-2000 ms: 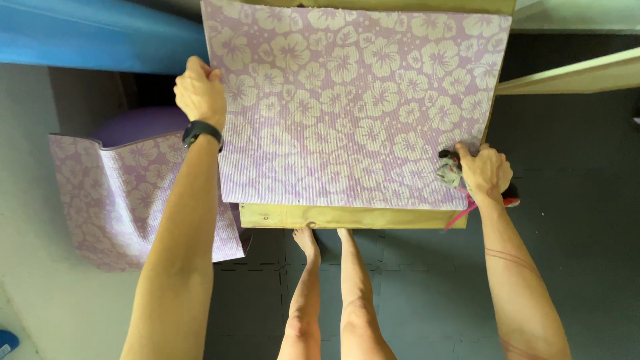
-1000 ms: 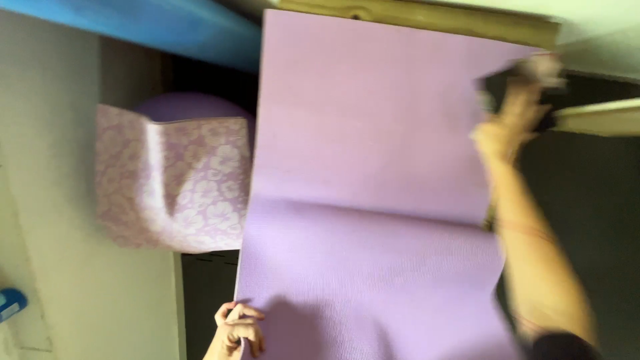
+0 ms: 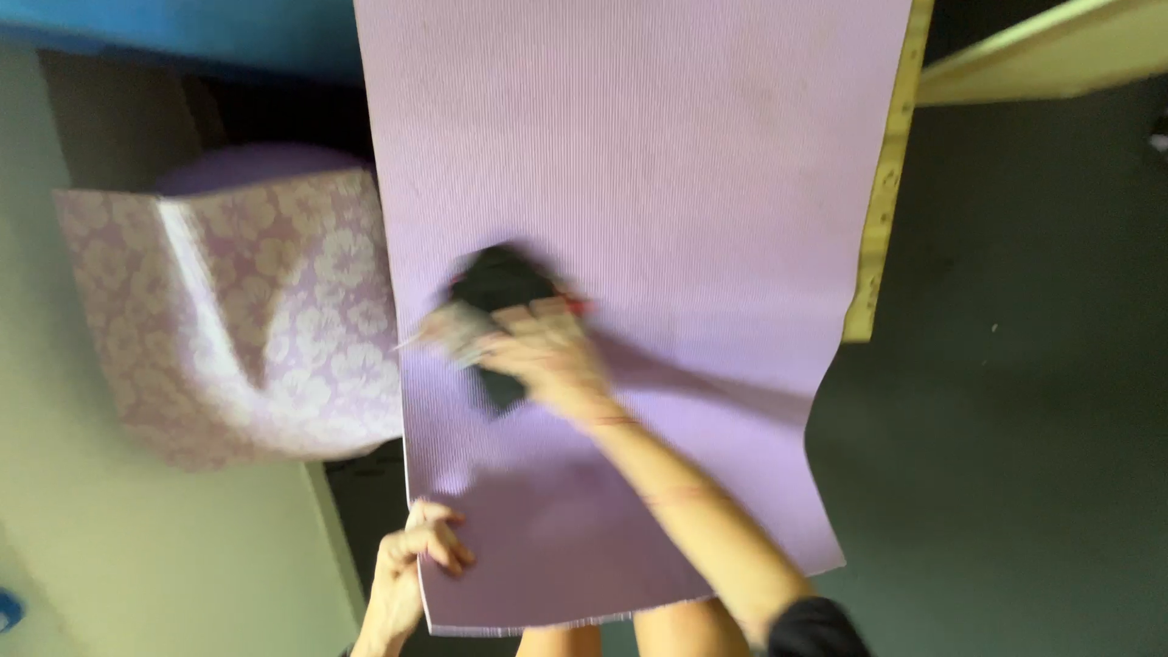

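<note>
A ribbed purple mat (image 3: 639, 201) lies with its plain side up, its near part hanging down toward my legs. My left hand (image 3: 424, 552) grips the mat's left edge near its lower corner, fingers on top. Blurred by motion, my right hand (image 3: 547, 360) presses a dark cloth (image 3: 502, 283) and a greyish crumpled cloth (image 3: 456, 333) over the mat's left half. Something red shows beside the dark cloth. Under the mat, a yellowish board (image 3: 885, 201) sticks out along the right side.
A flower-patterned purple mat part (image 3: 237, 319) drapes at the left, by a round purple object (image 3: 265, 169). A blue surface (image 3: 182, 36) spans the upper left. A pale panel (image 3: 1049, 64) juts in at the upper right, above the dark floor (image 3: 1004, 411).
The mat over the board showed its flowered side two seconds ago; its plain side faces up now. My right hand has swept with the cloths from the far right side to the mat's left half.
</note>
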